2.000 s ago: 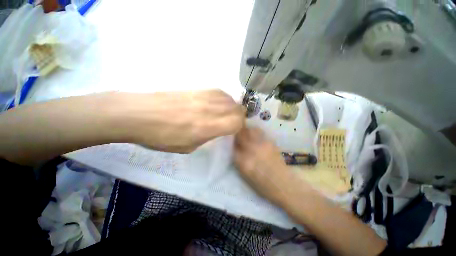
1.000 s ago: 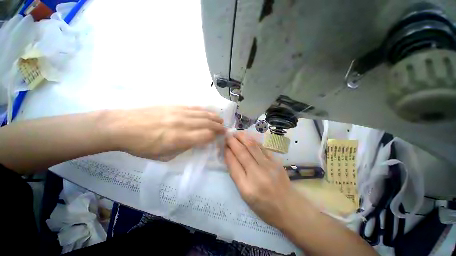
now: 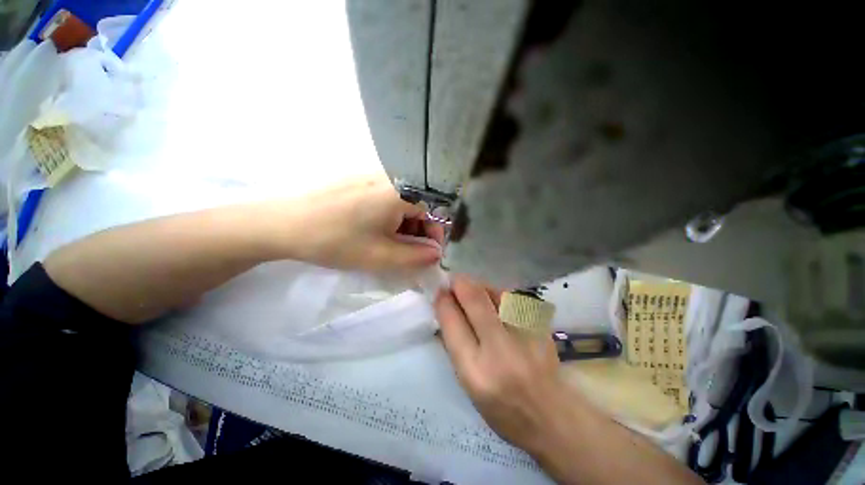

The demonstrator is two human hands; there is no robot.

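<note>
A sheer white fabric piece [image 3: 356, 308] lies on the white machine table, in front of the sewing machine head [image 3: 569, 123]. My left hand [image 3: 370, 227] is beside the needle area with its fingertips pinching the fabric's upper end. My right hand [image 3: 493, 350] presses on the fabric's right edge with its fingertips, just below my left fingertips. The machine head hides the needle and presser foot. A ribbed cream knob [image 3: 526, 313] shows behind my right hand.
Dark thread snips [image 3: 588, 347], a yellow printed ticket [image 3: 657, 332] and a plain yellow card [image 3: 616, 390] lie right of my right hand. White strips [image 3: 773, 369] and black-handled shears [image 3: 735, 436] are further right. A translucent bag [image 3: 95, 104] is at upper left, white pieces [image 3: 161, 431] below the table.
The view has moved closer to the machine head, which now covers the needle. My left hand has moved up toward the needle area. The fabric lies more spread out below my left forearm.
</note>
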